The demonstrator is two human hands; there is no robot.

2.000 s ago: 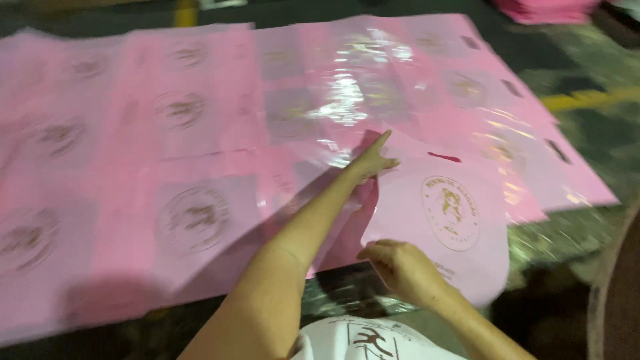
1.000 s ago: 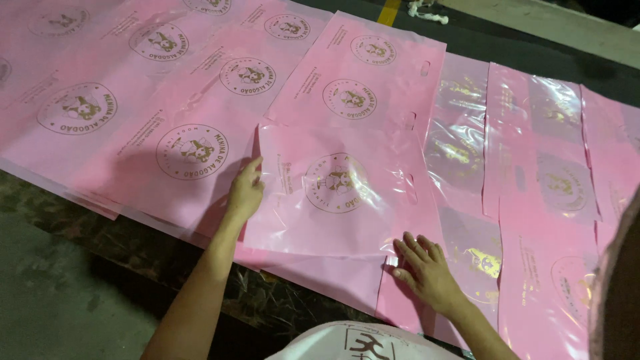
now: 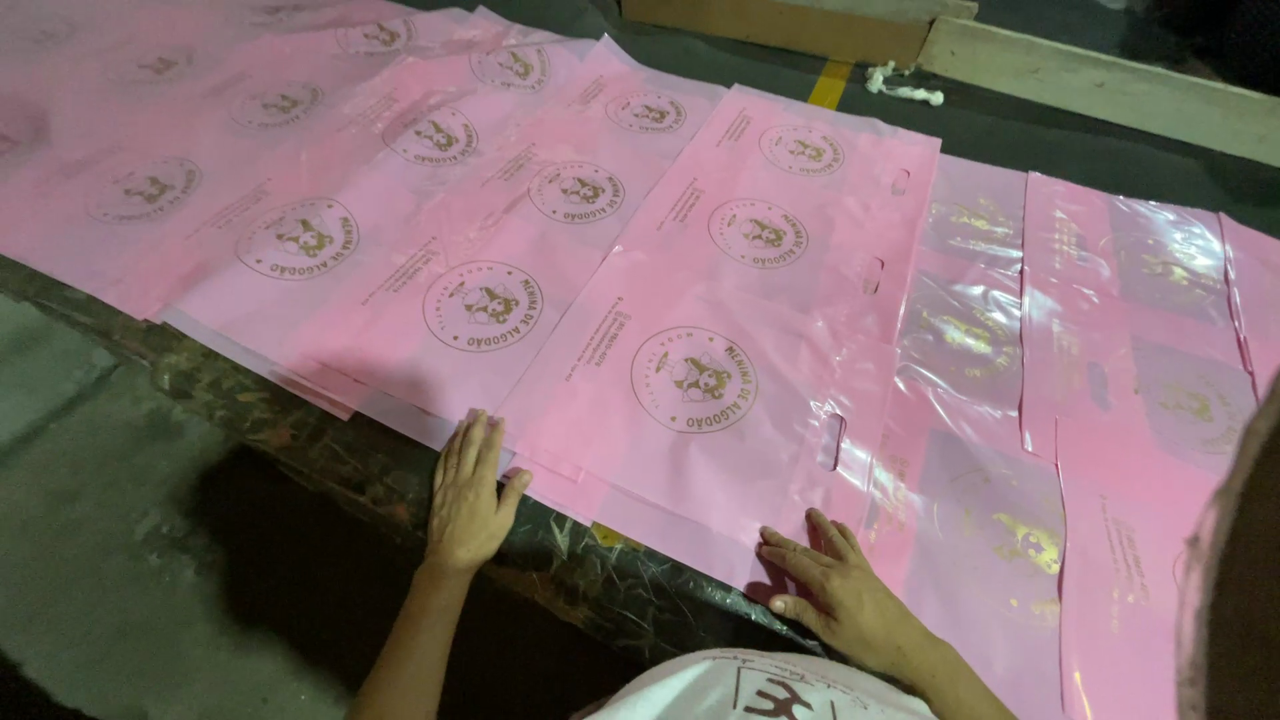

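Pink plastic bags with round gold prints overlap in rows across the table. The nearest pink plastic bag (image 3: 600, 400) lies flat in front of me, its cut-out handle slot (image 3: 832, 442) toward the right. My left hand (image 3: 475, 495) rests palm down on the near left edge of this bag, fingers extended and thumb apart. At the near right corner my right hand (image 3: 835, 585) lies with spread fingers on the plastic. Neither hand grips anything. Glossier pink bags (image 3: 980, 500) lie to the right, their gold prints catching the light.
The dark table edge (image 3: 620, 580) is wrapped in clear plastic film. Yellow tape (image 3: 829, 84) and a crumpled white scrap (image 3: 903, 86) are on the dark tabletop at the back, near a long board (image 3: 1100, 90). A brown rounded object blocks the right edge of the view.
The bag that was at my hands a second ago now lies flat, lined up with the bags behind it. Both hands have flattened at its near edge. The view has shifted.
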